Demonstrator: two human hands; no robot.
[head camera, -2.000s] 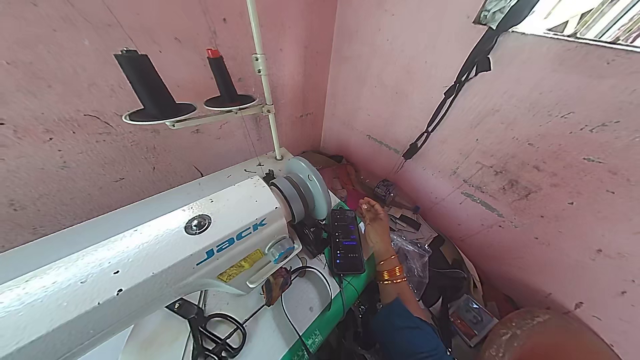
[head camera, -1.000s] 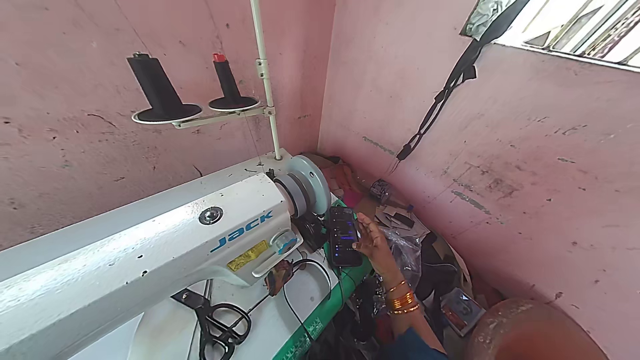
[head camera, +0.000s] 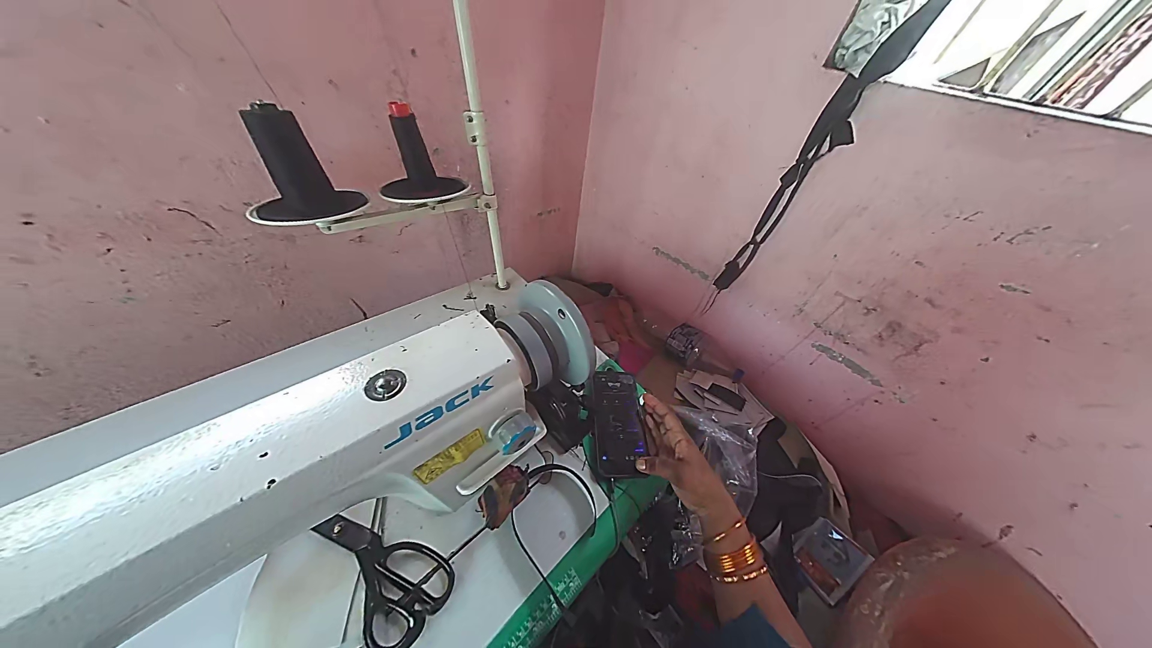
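A black smartphone (head camera: 619, 427) with its screen lit lies at the green-edged corner of the sewing table, beside the machine's handwheel (head camera: 562, 333). My right hand (head camera: 673, 450), with gold bangles on the wrist, grips the phone's right edge, thumb at the lower corner and fingertips higher up. My left hand is out of view. The white Jack sewing machine (head camera: 315, 477) stretches from the lower left to the phone. Black-handled scissors (head camera: 391, 576) lie on the table below its arm. A dark cable (head camera: 517, 540) runs near the phone.
Two black thread cones (head camera: 292, 162) stand on a thread stand (head camera: 486, 180) behind the machine. Right of the table are a plastic bottle (head camera: 697, 346), clear plastic bags (head camera: 724, 450), a small flat case (head camera: 832, 558) and a rounded brown object (head camera: 963, 598). Pink walls meet behind.
My right hand has moved from beside the phone's upper right, down over its screen, to its lower right edge. The phone has stayed beside the handwheel.
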